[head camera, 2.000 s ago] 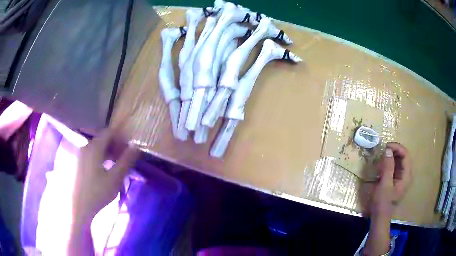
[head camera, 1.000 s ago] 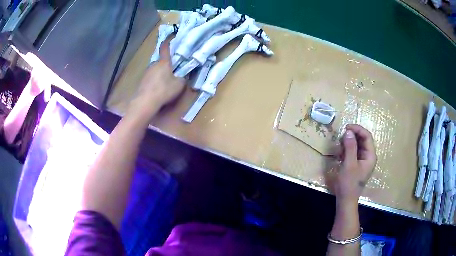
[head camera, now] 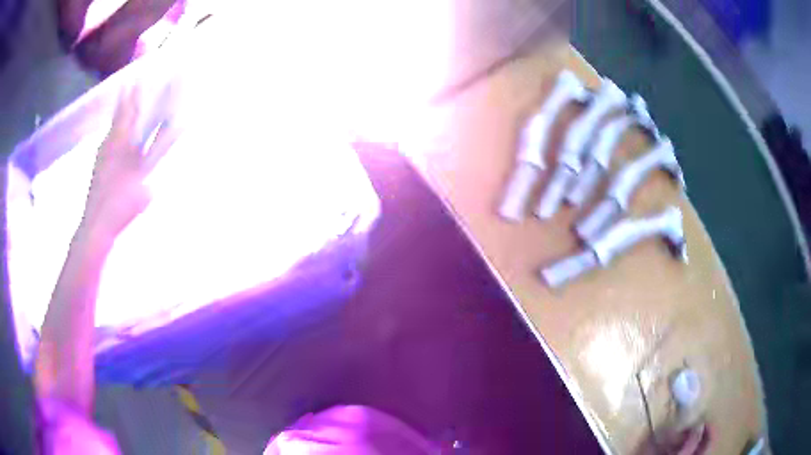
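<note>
Several white leg-and-foot pieces [head camera: 636, 235] lie fanned out on the tan worktop [head camera: 485, 191], feet towards the green surface and shank ends towards the near edge. The small white dish [head camera: 686, 387] is lower right on the worktop. My left hand [head camera: 120, 173] is over the blue tote [head camera: 231, 342] at left, blurred and washed out by glare; whether it holds anything cannot be told. My right hand [head camera: 689, 441] is at the bottom edge near the dish, mostly cut off, its fingertips unclear.
A green surface [head camera: 725, 187] curves along the worktop's far side. The tote's inside is whited out by glare, which also hides the grey housing's place. Part of a person [head camera: 98, 44] shows at the top left. Yellow and black floor tape [head camera: 200, 422] shows at the bottom.
The view has swung left. My left hand has left the leg-and-foot pieces and is over the tote. The dish and my right hand now appear at the lower right.
</note>
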